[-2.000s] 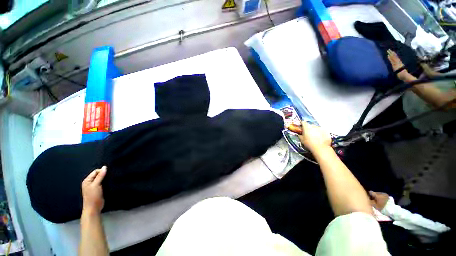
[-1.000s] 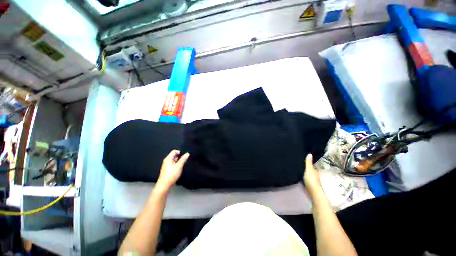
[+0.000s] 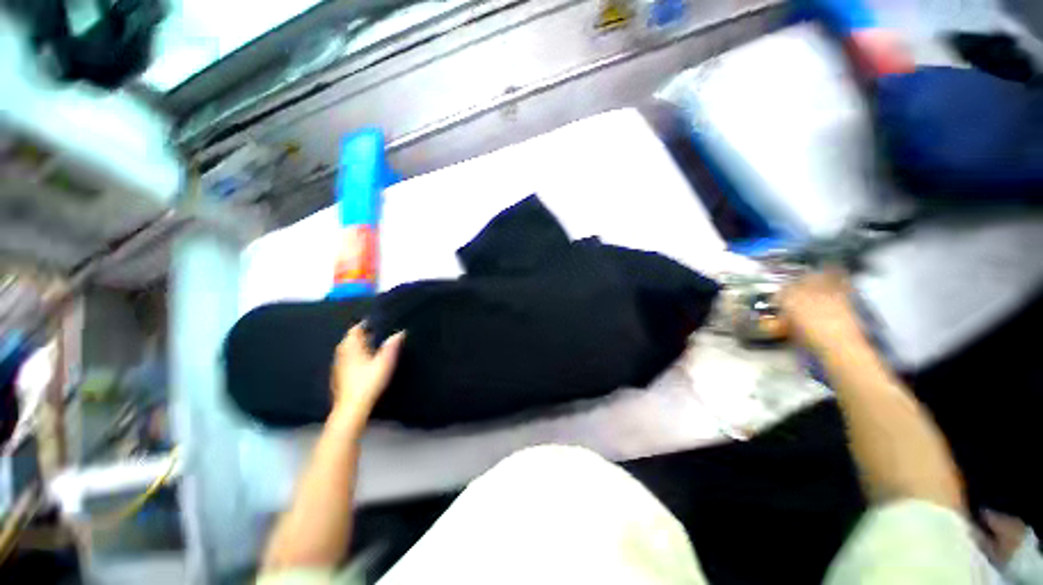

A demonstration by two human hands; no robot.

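Observation:
A black garment [image 3: 515,331] is spread over the padded pressing board [image 3: 280,360], whose rounded black end shows at the left. A flap of the garment points to the back of the table. My left hand [image 3: 364,371] rests on the garment near its left edge, fingers apart, thumb to the right; whether it pinches cloth is unclear. My right hand [image 3: 818,311] is at the steam iron [image 3: 764,315] at the right end, on its handle. The iron is blurred and partly hidden by the hand. It sits on a crumpled whitish pad [image 3: 743,394].
The white table top [image 3: 618,154] lies under the board. A blue arm [image 3: 360,194] with a red-orange label stands behind the garment. A second table [image 3: 789,126] with a blue padded form [image 3: 966,131] is at the right. Part of another person's hand [image 3: 1006,535] shows at the lower right.
My right hand has left the garment's right end and moved right onto the iron. My left hand remains at the garment's left part. The view has shifted and blurred.

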